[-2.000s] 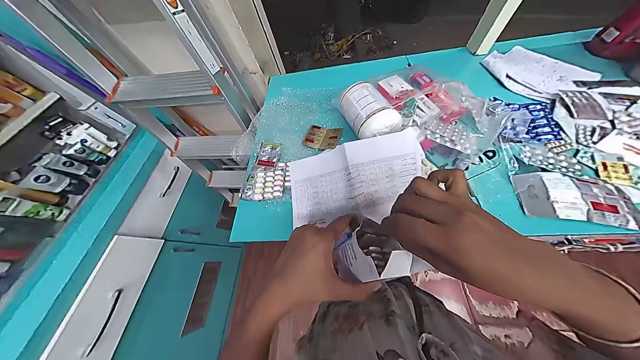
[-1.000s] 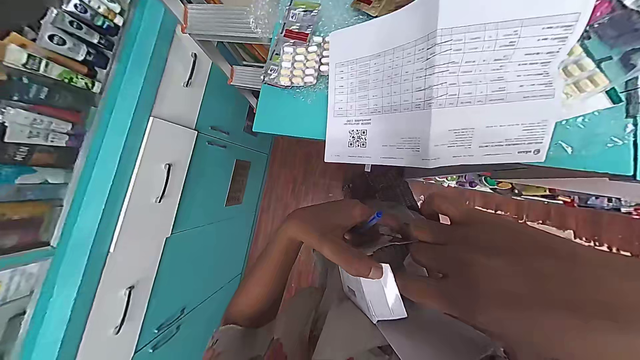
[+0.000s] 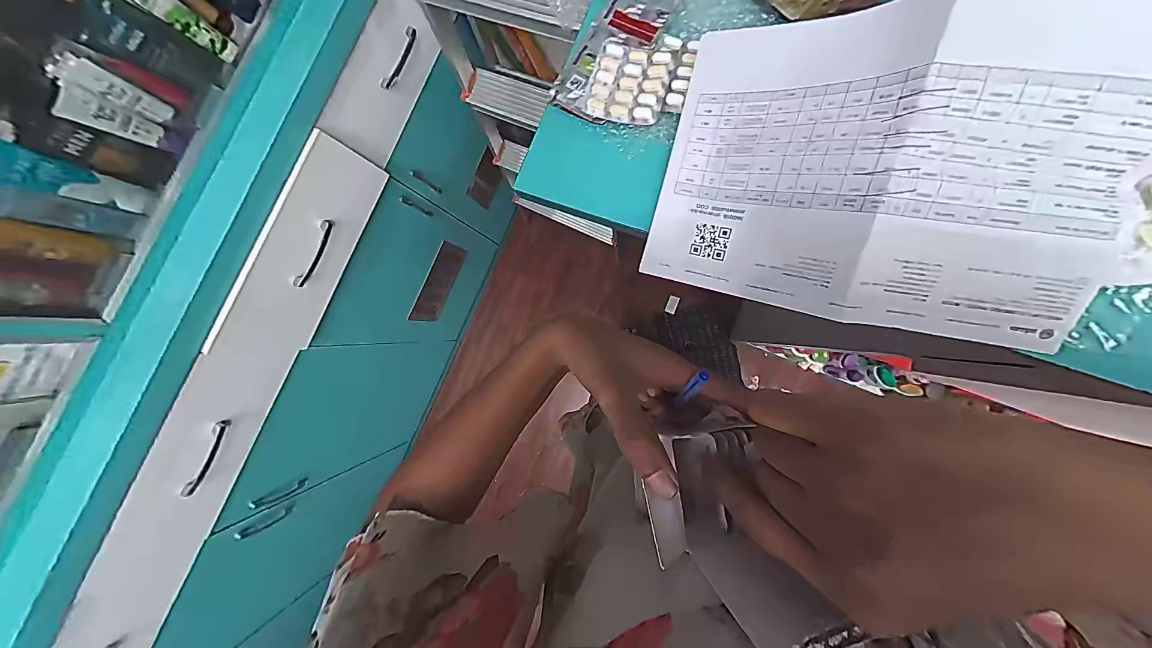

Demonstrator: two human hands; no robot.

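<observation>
Low in the head view, my left hand (image 3: pixel 621 387) grips an open-ended small carton (image 3: pixel 664 526) over my lap, its thumb against the carton's side. My right hand (image 3: pixel 864 504) reaches in from the right, with its fingers at the carton's opening, touching dark blister strips (image 3: pixel 715 450) that are partly hidden. A blue-capped pen (image 3: pixel 693 387) pokes out between the two hands. Beyond them, a printed paper sheet (image 3: pixel 810 216) with a table and pen strokes lies over the front edge of the teal table. Blister packs of pale tablets (image 3: pixel 634 81) rest left of the sheet.
The teal tabletop (image 3: pixel 585 171) ends just above my left hand. White and teal drawers (image 3: pixel 315 243) with handles line the left, beside a glass-fronted shelf (image 3: pixel 108 144) of packaged goods. Colourful items (image 3: pixel 864 369) sit beneath the table edge. A rack with books (image 3: pixel 513 49) stands behind.
The view has tilted down and moved closer since the oldest frame. The carton, earlier held in front of the sheet, is now low over my lap, with my right fingers at its opening.
</observation>
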